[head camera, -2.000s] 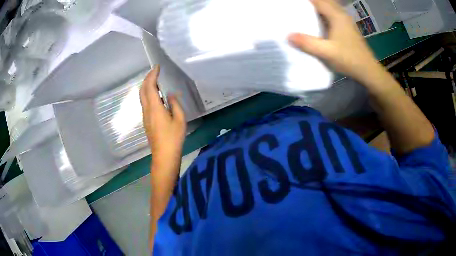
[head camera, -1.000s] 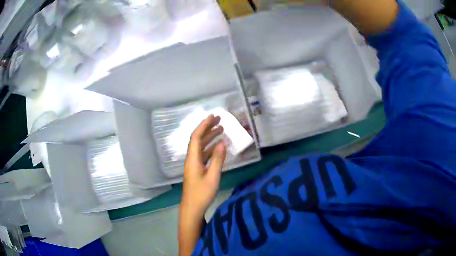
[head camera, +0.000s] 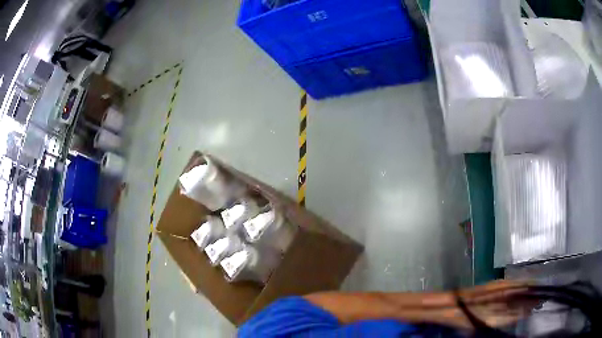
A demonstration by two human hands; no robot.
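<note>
White bagged parts (head camera: 224,231) stand in an open brown carton (head camera: 310,264) on the floor, several of them upright. My left forearm crosses the bottom of the view to the right from a blue sleeve. My left hand (head camera: 511,298), at its end, is blurred and partly behind black cords; its fingers and any hold cannot be made out. My right hand is out of the picture. Open white product boxes (head camera: 472,125) stand at the right, each with a ribbed, shiny wrapped unit (head camera: 538,204) inside.
Stacked blue totes (head camera: 360,63) stand on the floor at the top. Yellow-black tape (head camera: 303,145) marks the grey floor. A green bench edge (head camera: 482,218) runs down the right. Shelving with blue bins (head camera: 82,198) and other goods stands along the far left.
The view has swung left from the bench to the floor. The brown carton and totes have come into view. My right arm has left the picture; my left arm now crosses the bottom.
</note>
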